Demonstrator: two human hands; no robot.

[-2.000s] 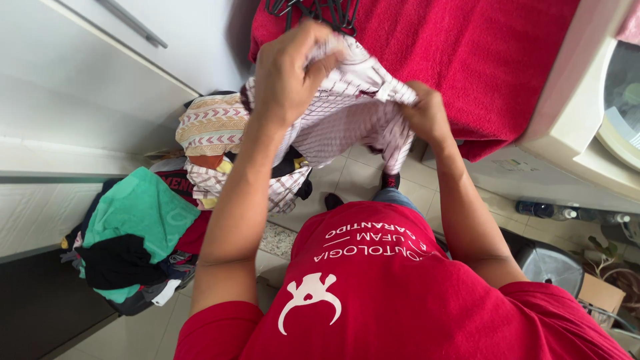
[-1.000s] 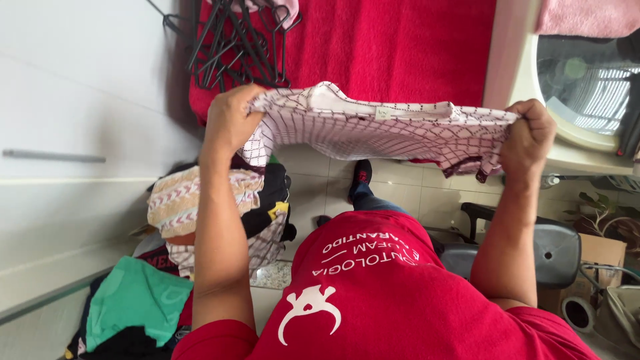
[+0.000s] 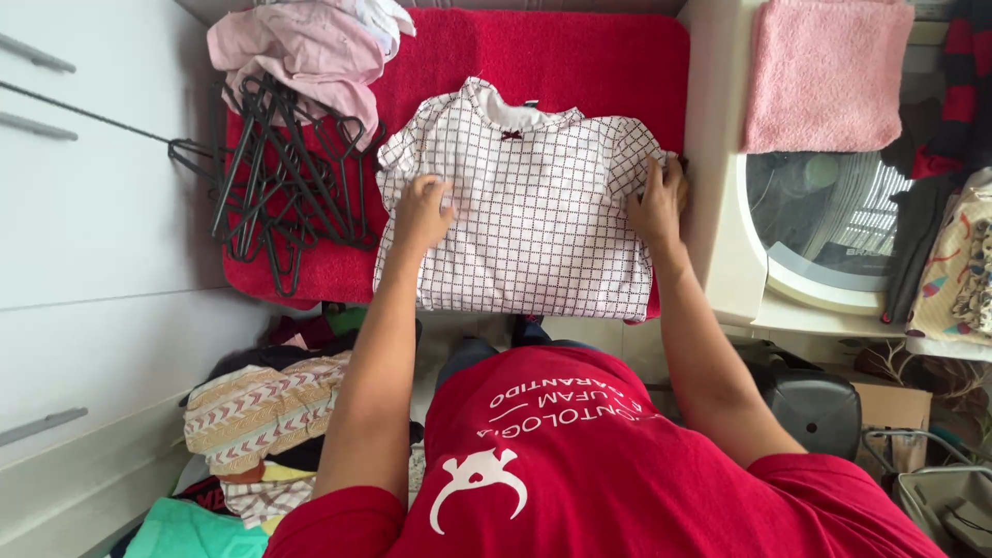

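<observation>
A white short-sleeved garment with a dark grid pattern (image 3: 527,209) lies spread on a red towel-like cloth (image 3: 573,46), its neckline away from me and a small dark red bow below the collar. My left hand (image 3: 422,209) rests on its left side, below the sleeve, with the fingers slightly bent and apart. At the opposite sleeve, my right hand (image 3: 657,201) has its fingers around the sleeve's edge; whether they pinch the fabric cannot be told. The garment's lower edge reaches the near edge of the red cloth.
Black hangers (image 3: 287,178) lie tangled at left beside crumpled pink clothing (image 3: 302,46). A white cabinet (image 3: 93,225) borders the left side. At right, a folded pink towel (image 3: 829,77) lies on a washing machine (image 3: 721,232). Piled clothes (image 3: 263,411) are below left; a black seat (image 3: 810,403) is below right.
The grid-patterned garment, held up between both hands one second ago, now lies flat on the red cloth. Both hands have moved from its upper corners to its sides. The view has shifted.
</observation>
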